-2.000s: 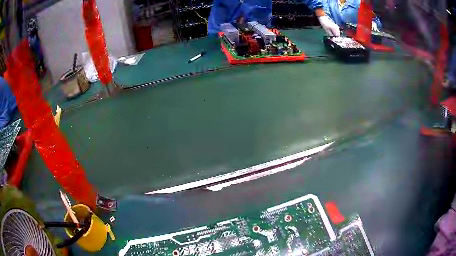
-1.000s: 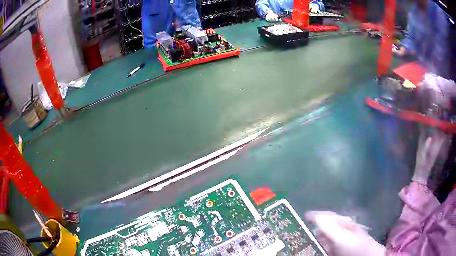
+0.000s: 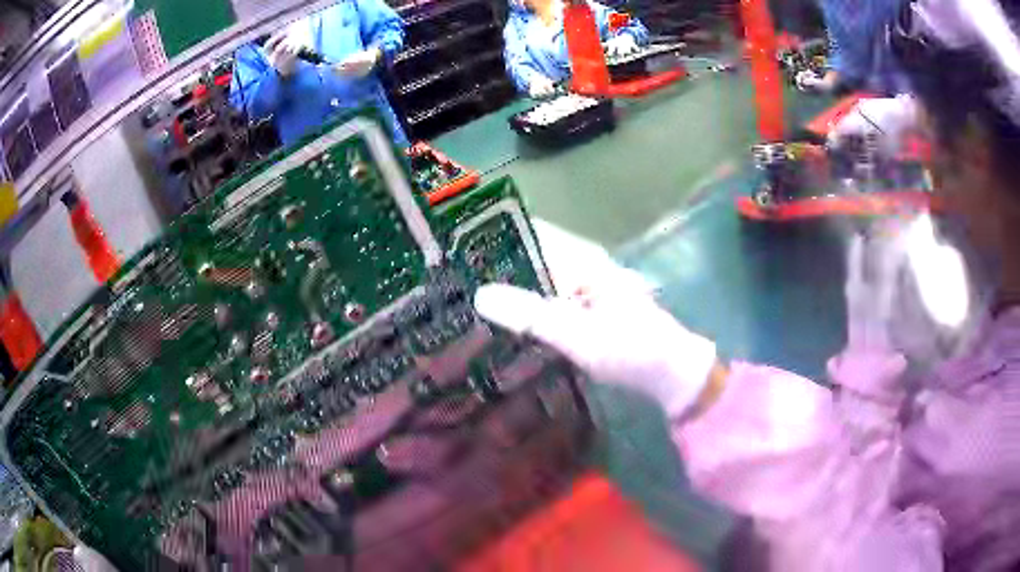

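A large green circuit board (image 3: 324,257), solder side facing me, is raised and tilted over the left and middle of the view. It shows pads, traces and white border lines; its lower part is dark and blurred. My right hand (image 3: 615,330), in a white glove, grips the board's right edge, with the thumb on the near face and the other fingers partly hidden behind the edge. My left hand cannot be made out. A blurred bright red flat piece (image 3: 593,531) shows below the board.
Across the green bench (image 3: 660,156) are a black bin (image 3: 563,117), red-wrapped posts (image 3: 584,50) and workers in blue smocks (image 3: 336,67). A red tray (image 3: 828,207) lies at right, beside a person in pink sleeves. Part of a green fan (image 3: 39,544) shows at lower left.
The board has risen from low in front of me and now stands tilted, covering much of the bench. My right hand has moved up and left and closed on its edge. The view has swung right.
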